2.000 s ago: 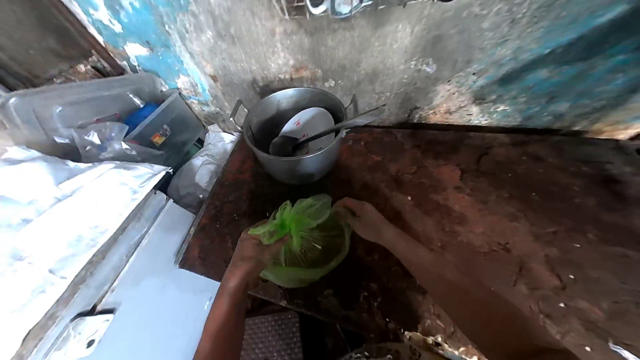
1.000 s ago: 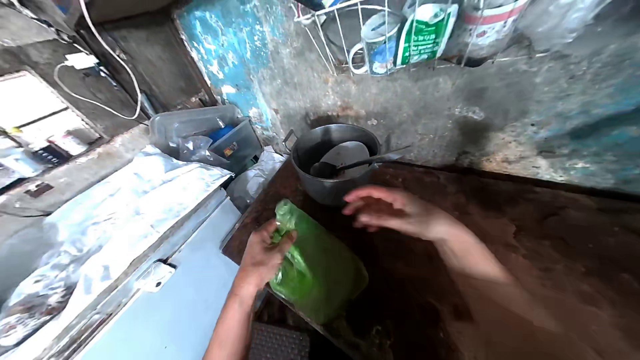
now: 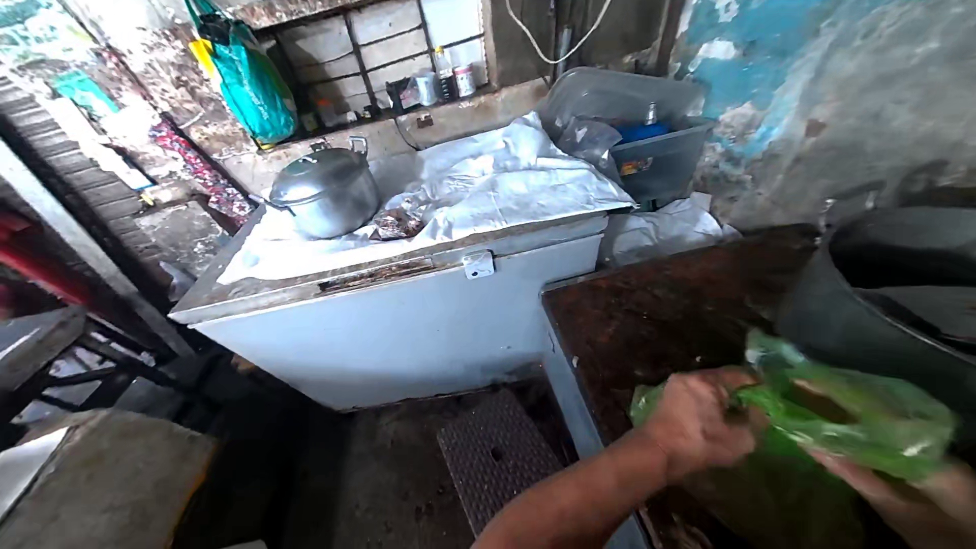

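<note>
At the lower right, a thin green plastic bag (image 3: 869, 404) is bunched up over a dark brown worktop (image 3: 671, 328). My left hand (image 3: 705, 415) is closed around its gathered part. My right hand (image 3: 877, 480) lies at the bag's lower right side, blurred and partly covered by the plastic, so its grip is unclear. Just behind the bag stands a large metal pot (image 3: 831, 297), cut off by the right edge. The bag's contents cannot be made out.
Left of the worktop is a white chest freezer (image 3: 404, 328) with a silvery sheet (image 3: 518, 179) and a lidded aluminium pot (image 3: 328, 194) on top. A clear plastic bin (image 3: 663, 164) stands behind. A textured stool (image 3: 499, 457) is below, and a teal bag (image 3: 248, 84) hangs at upper left.
The view has swung far to the left. My right hand, apart from the bag one second ago, is now against it. The bag has changed shape and is bunched at my left hand.
</note>
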